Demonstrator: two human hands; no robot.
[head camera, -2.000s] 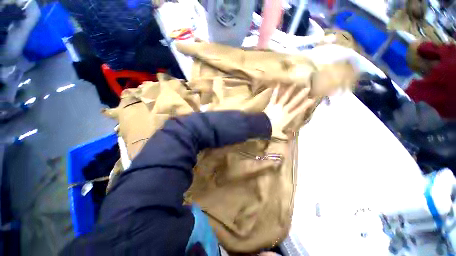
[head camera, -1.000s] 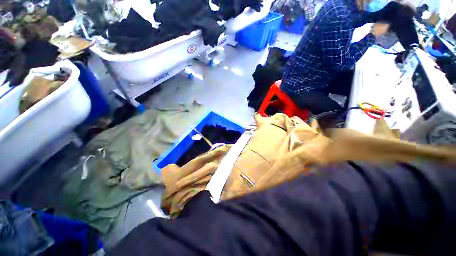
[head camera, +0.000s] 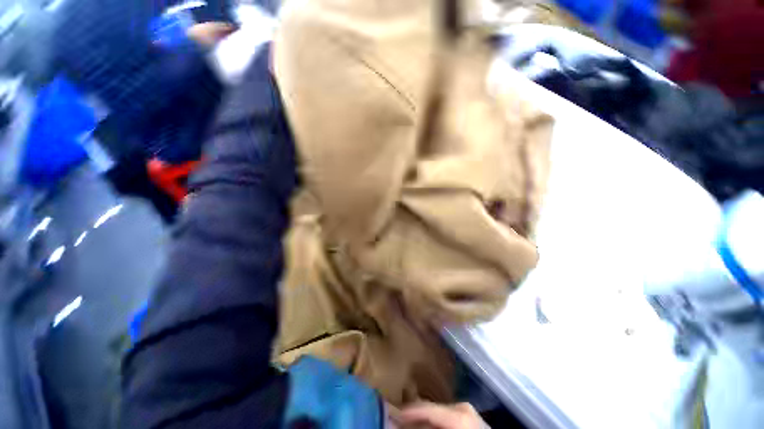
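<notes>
A large tan jacket (head camera: 360, 126) is lifted and bunched in front of me, blurred by motion, and reaches the top edge of the picture. Its lower folds hang over the edge of the white table. My left sleeve, dark and padded, runs up along the jacket's left side. My left hand cannot be made out; the sleeve's end is lost beside the raised cloth. My right hand (head camera: 442, 416) is cut off by the bottom edge, just under the jacket's lower folds. Its grip cannot be told.
The white table (head camera: 603, 201) lies to the right, with a blurred white machine with a blue stripe (head camera: 747, 243) at its far right. Dark garments (head camera: 653, 109) are behind it. A person in dark clothing (head camera: 92, 42) and a red stool (head camera: 173, 178) are at the left.
The view has swung back from the floor and blue bin to the table. Compared with two seconds ago, the jacket is raised and bunched, and my left arm points upward instead of across it.
</notes>
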